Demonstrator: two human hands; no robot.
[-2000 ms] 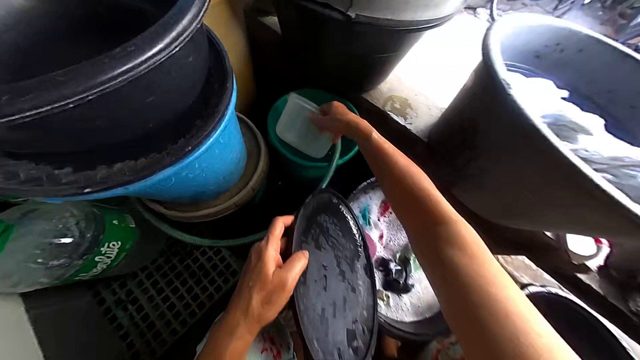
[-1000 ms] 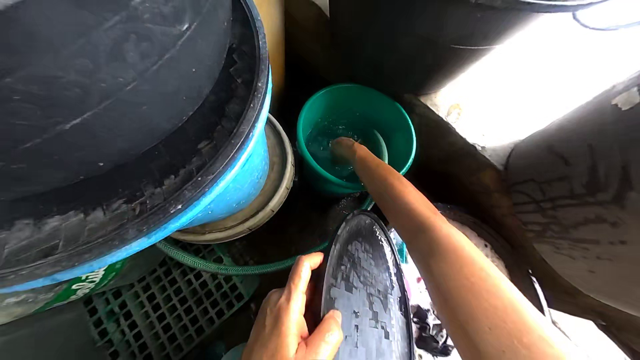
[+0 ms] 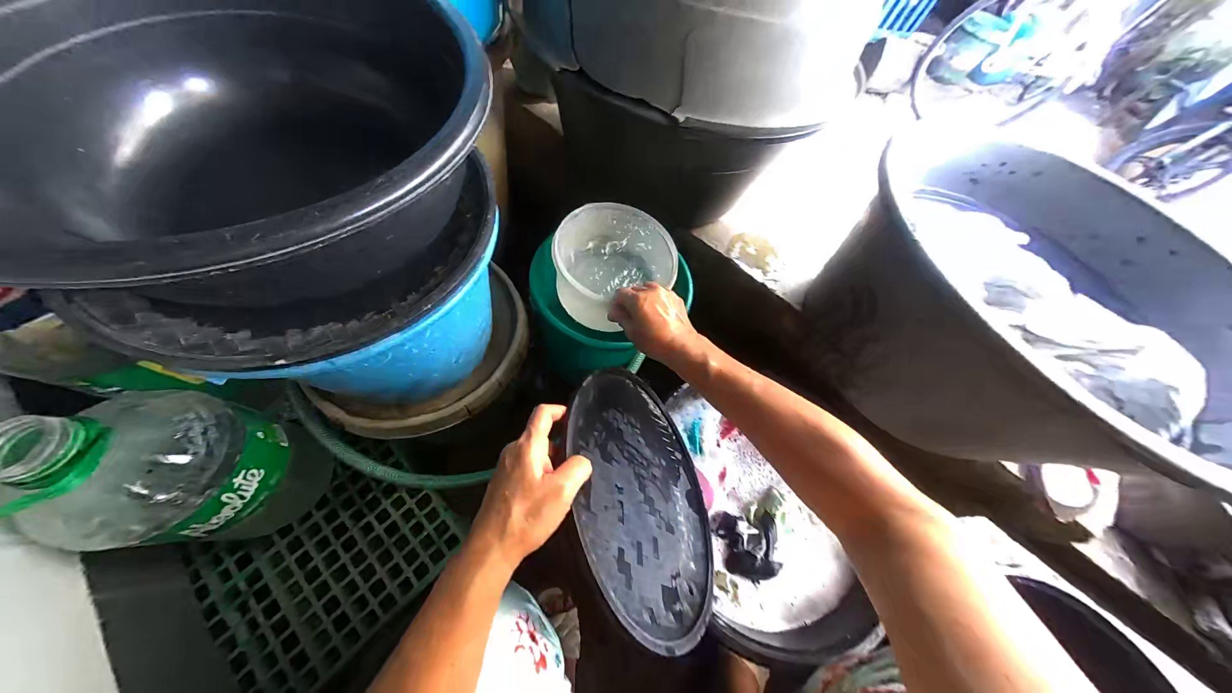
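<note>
My left hand grips the rim of a wet, dark oval plastic basin, which is tilted on its side with its inner face toward me. My right hand holds a translucent plastic tub by its near rim, with water in it. The tub is over the green bucket, whose inside it mostly hides. Below my right forearm, a round basin holds soapy water with dark and coloured cloth in it. The dark basin overlaps its left edge.
Stacked black and blue basins stand at the left, above a green hose, a plastic grate and a large clear bottle. A big grey tub with pale cloth stands at the right. A dark bin is behind.
My right hand was down inside the green bucket a second ago; now it is raised, with the tub of water showing above the bucket. My left hand has kept hold of the dark basin.
</note>
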